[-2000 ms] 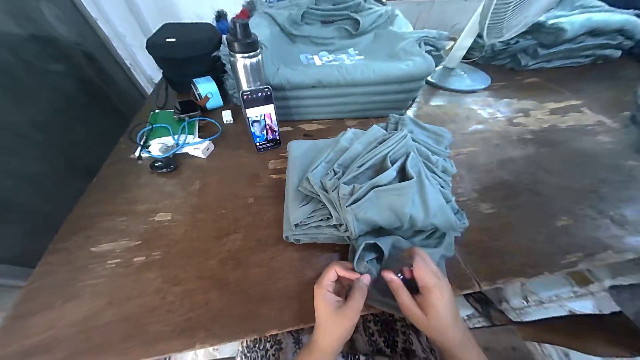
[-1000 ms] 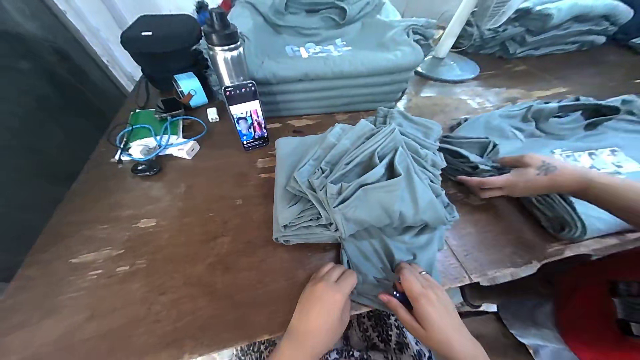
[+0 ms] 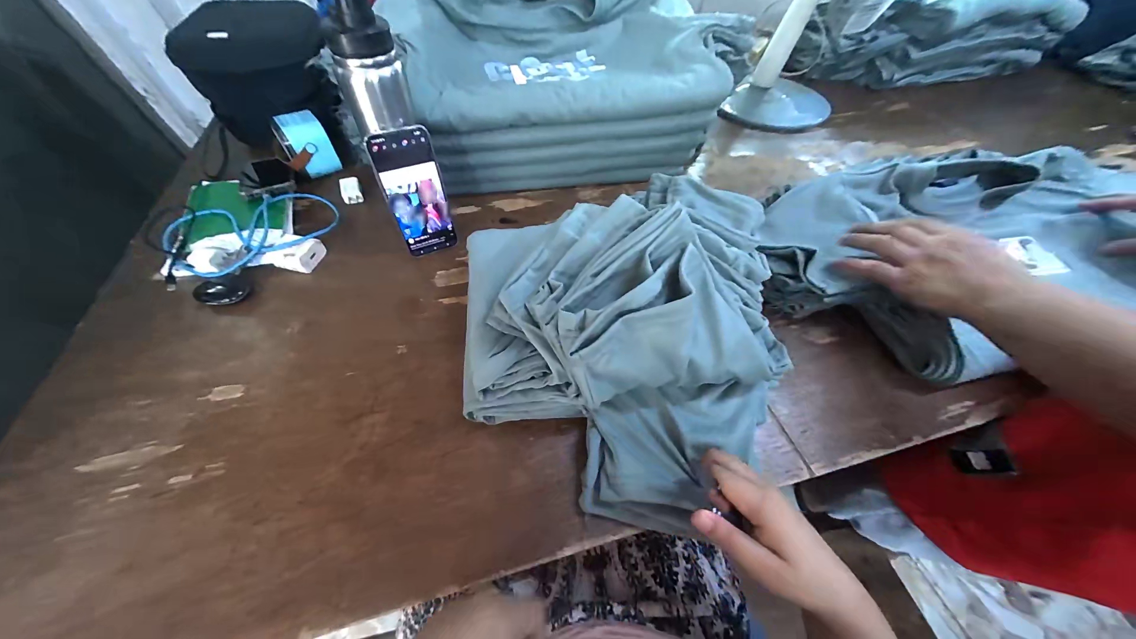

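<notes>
A pile of grey-green garments (image 3: 621,328) lies bunched on the wooden table, with one fabric panel (image 3: 666,453) hanging toward the front edge. My right hand (image 3: 781,541) rests its fingertips at that panel's lower right corner. A small dark object (image 3: 729,516), mostly hidden, sits between its thumb and fingers; its kind is unclear. Low at the bottom edge, off the fabric, my left hand (image 3: 484,614) is blurred and partly cut off, so its fingers cannot be made out.
Another person's hand (image 3: 941,262) rests on garments (image 3: 1074,222) at the right. A folded garment stack (image 3: 568,133), steel bottle (image 3: 377,89), propped phone (image 3: 414,191), blue cable (image 3: 257,240), blue tape roll (image 3: 306,142) and fan base (image 3: 777,105) stand behind. Red fabric (image 3: 1047,506) lies beyond the front edge.
My left hand has left the fabric and dropped to the bottom edge. My right hand stays near the panel's corner. Another person's hands and more garments have come in at the right.
</notes>
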